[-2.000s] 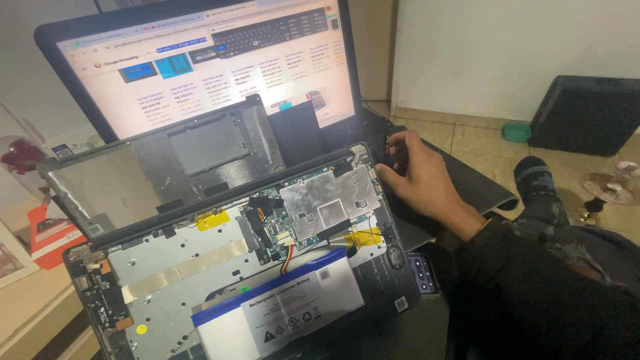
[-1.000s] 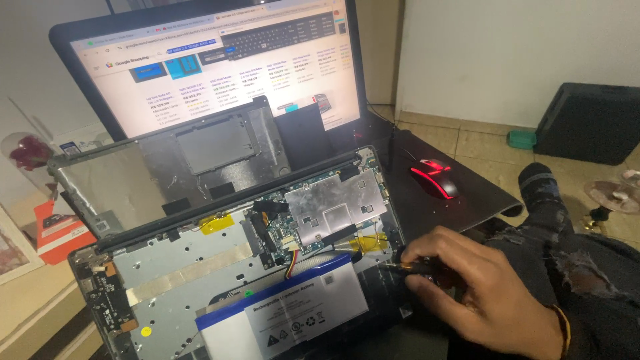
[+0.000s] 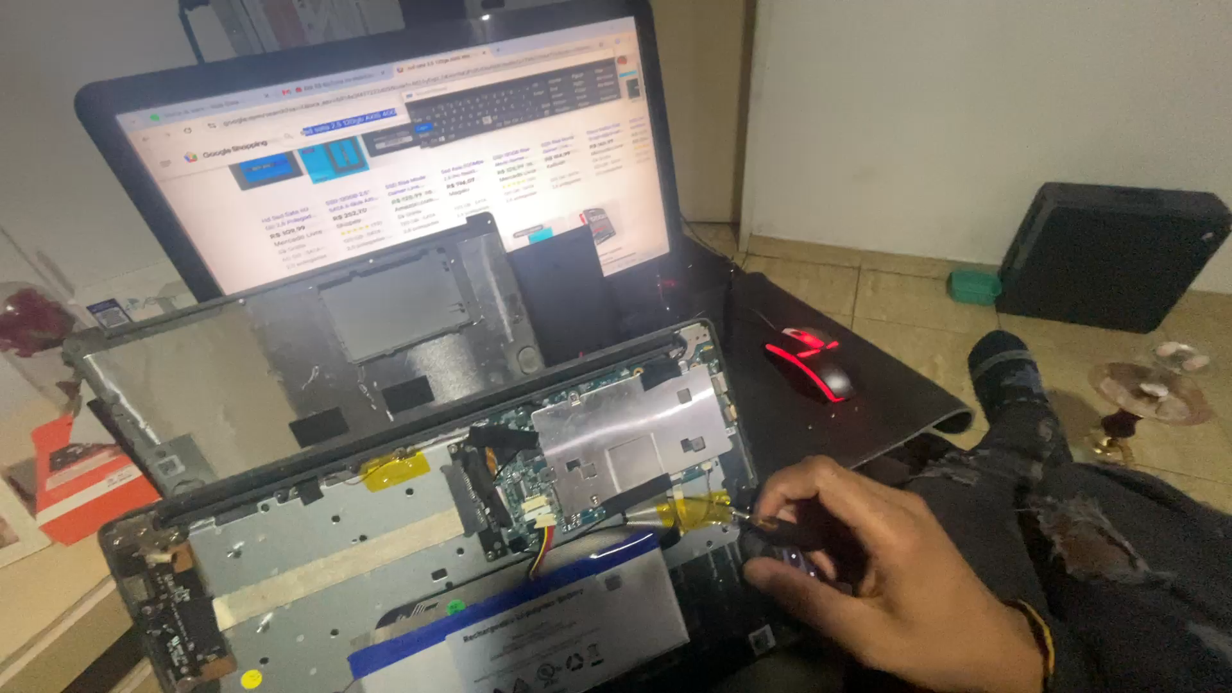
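Note:
My right hand [image 3: 866,568] is at the right edge of an opened laptop base [image 3: 337,568], its thumb and fingers closed around a small dark object with a thin metal tip, perhaps a screwdriver. The tip points at yellow tape [image 3: 695,511] beside the metal shield [image 3: 630,438] of the circuit board. A white battery pack [image 3: 539,630] with a blue edge lies in the base's lower part, and red, yellow and black wires [image 3: 543,551] run from a white connector. Behind the base stands the detached-looking bottom cover [image 3: 385,337], tilted up. My left hand is out of view.
A lit laptop screen [image 3: 404,154] stands at the back. On a black mat [image 3: 866,414] to the right rests a mouse [image 3: 813,366] with red lights. An orange-red box [image 3: 87,481] is at the left. A black case [image 3: 1107,255] and small green container [image 3: 975,287] stand on the floor.
My right hand has moved from beside the base's upper right corner, near the mouse, down to its right edge by the yellow tape. The mouse, hidden two seconds ago, now shows.

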